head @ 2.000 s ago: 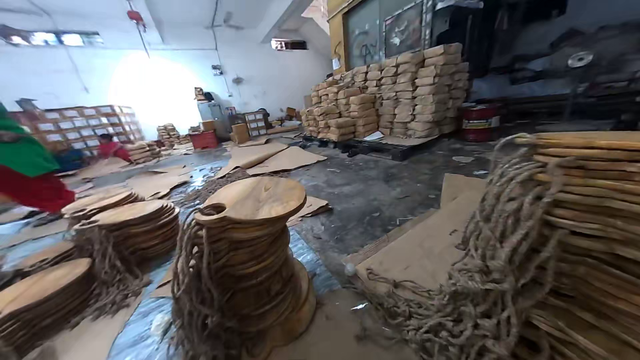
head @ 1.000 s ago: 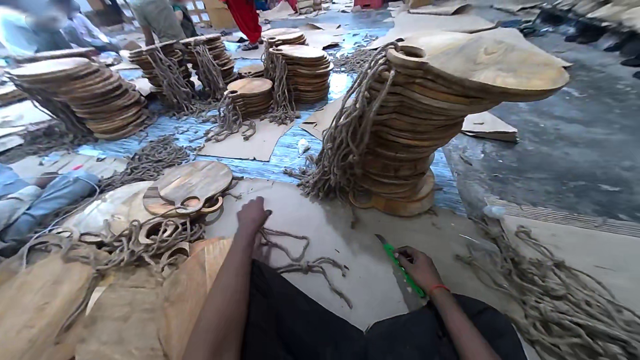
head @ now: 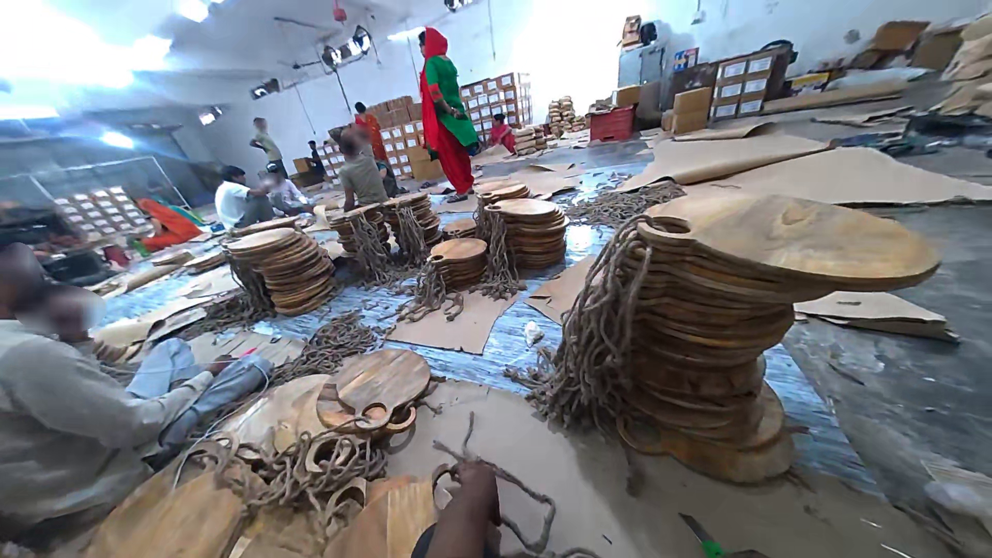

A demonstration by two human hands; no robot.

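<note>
My left hand (head: 474, 484) is at the bottom centre, over the handle-hole end of a round wooden board (head: 391, 521), with a length of grey-brown rope (head: 535, 496) beside and under it; whether the fingers grip the board or the rope is unclear. Only a dark sliver of my right hand (head: 745, 554) shows at the bottom edge, against the green handle of a cutter (head: 692, 527) whose dark blade points up and left. Loose boards with knotted rope loops (head: 310, 473) lie left of my left hand. A tall stack of roped boards (head: 697, 349) stands ahead on the right.
Brown cardboard (head: 573, 465) covers the floor before me. A seated person (head: 70, 418) is close on the left. Shorter board stacks (head: 283, 267) stand farther off, with more rope piles (head: 337, 345) between. Other people, one standing in red and green (head: 446, 116), and cartons (head: 496, 101) are behind.
The view has swung left and up. My left hand, earlier flat on the cardboard beside the rope, is now at the board's handle end. The green cutter was plainly in my right hand a second ago.
</note>
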